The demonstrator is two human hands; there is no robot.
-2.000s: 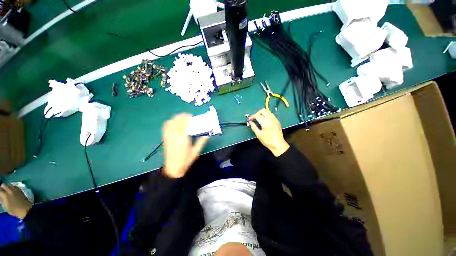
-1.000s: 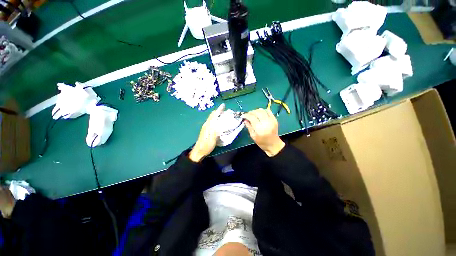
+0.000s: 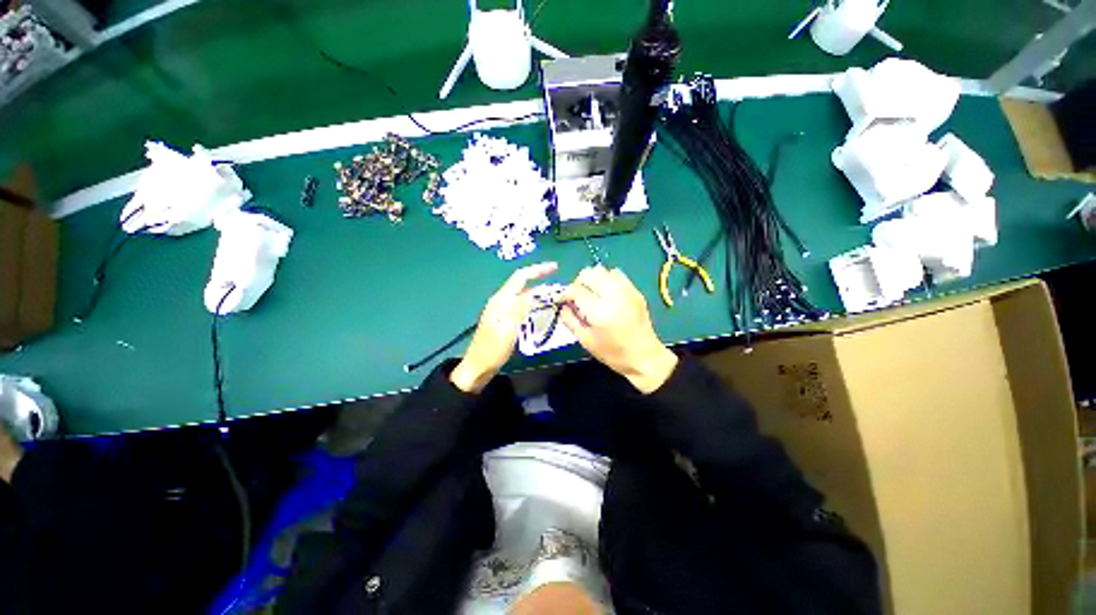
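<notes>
A white plastic housing [image 3: 544, 329] is held at the bench's front edge with its open side up. My left hand [image 3: 495, 332] grips it from the left. My right hand [image 3: 611, 315] is over its right side, fingers pinched on a black cable [image 3: 549, 315] at the opening; the fingertips hide the cable's end. A black cable tail [image 3: 440, 350] sticks out to the left behind my left hand. The black electric screwdriver [image 3: 639, 108] hangs above the grey screw feeder [image 3: 582, 156], away from my hands.
Yellow-handled pliers [image 3: 683, 270] and a black cable bundle [image 3: 739, 198] lie right of the feeder. White parts [image 3: 493, 195] and brass-coloured parts [image 3: 382, 180] are heaped left. White housings stand left [image 3: 248, 261] and right [image 3: 913, 156]. An open carton [image 3: 937, 421] is at right.
The housing has been turned from lying sideways to open side up, and both hands have come together on it. The camera view has shifted, and another white two-armed unit shows on the conveyor.
</notes>
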